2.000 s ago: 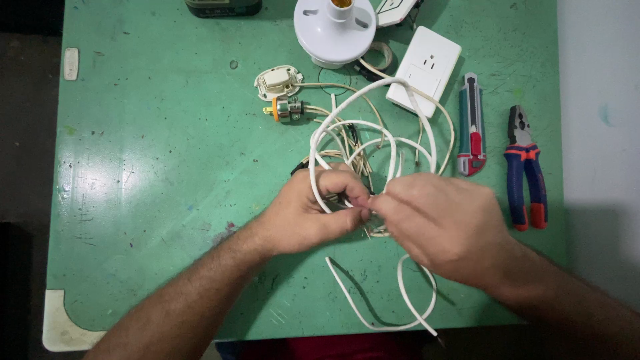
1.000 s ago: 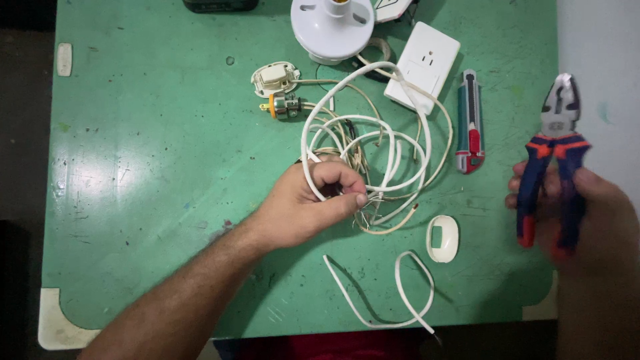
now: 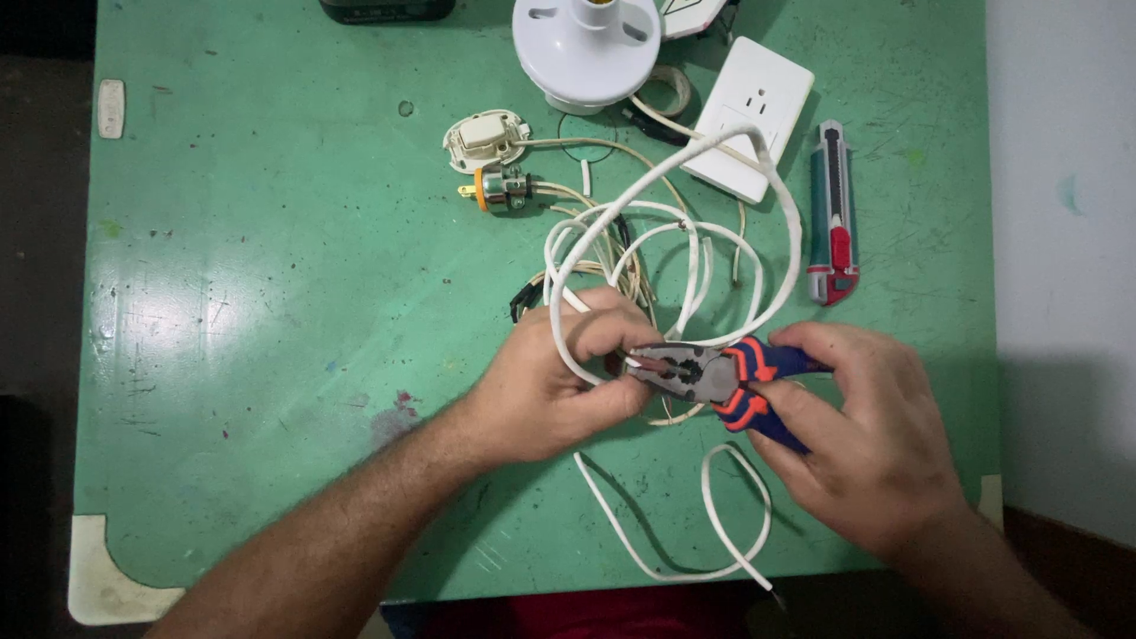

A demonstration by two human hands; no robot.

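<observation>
My left hand [image 3: 577, 377] pinches the end of a white electrical cable [image 3: 792, 226], whose loops rise above the hand and spread behind it. My right hand [image 3: 865, 435] grips the handles of combination pliers [image 3: 688, 373] in blue and orange. Their jaws point left and meet the cable end at my left fingertips; the exact contact is partly hidden. Behind the hands, a bundle of thin beige wires [image 3: 632, 275] lies among the loops. A metal-and-orange plug [image 3: 503, 188] and an opened inline switch [image 3: 484, 138] sit to the left of it.
A white lampholder [image 3: 577, 58], a roll of tape [image 3: 672, 89] and a white wall outlet [image 3: 754, 115] lie at the back of the green table [image 3: 266, 266]. To the right is a utility knife [image 3: 832, 213]. A loose white cable piece [image 3: 621, 532] curves near the front edge.
My right hand left the cable and took up the pliers from the table's right side, then brought them left to my left fingertips. My left hand keeps hold of the cable.
</observation>
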